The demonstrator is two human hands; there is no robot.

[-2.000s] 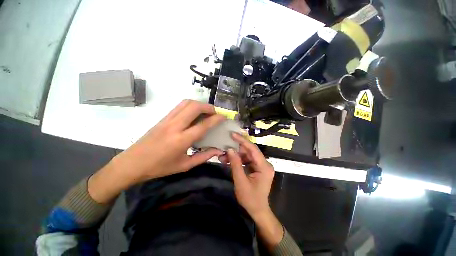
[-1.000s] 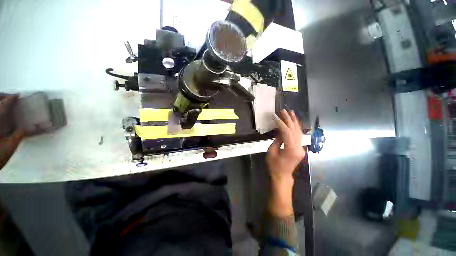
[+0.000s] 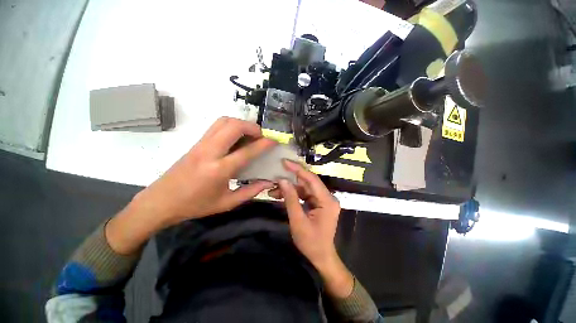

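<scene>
A thin grey work piece (image 3: 268, 165) is held between both hands at the front of the dark machine head (image 3: 303, 148). My left hand (image 3: 205, 167) grips its left part, with fingers on top and thumb at the near edge. My right hand (image 3: 311, 211) pinches its right near edge with thumb and fingertips. The far right edge of the piece lies at the machine head; whether it is under the head cannot be told, as fingers and machine parts cover it.
A left stack (image 3: 125, 107) of grey pieces lies on the white table (image 3: 183, 38). A right stack (image 3: 410, 161) lies on the black machine bed near the warning label (image 3: 454, 120). The cylindrical upper part (image 3: 385, 110) leans over the bed. A blue fitting (image 3: 467, 216) is at the right corner.
One second ago my hands were apart, left at the left stack and right by the right stack. Both now hold a grey piece at the machine head. The view has shifted too.
</scene>
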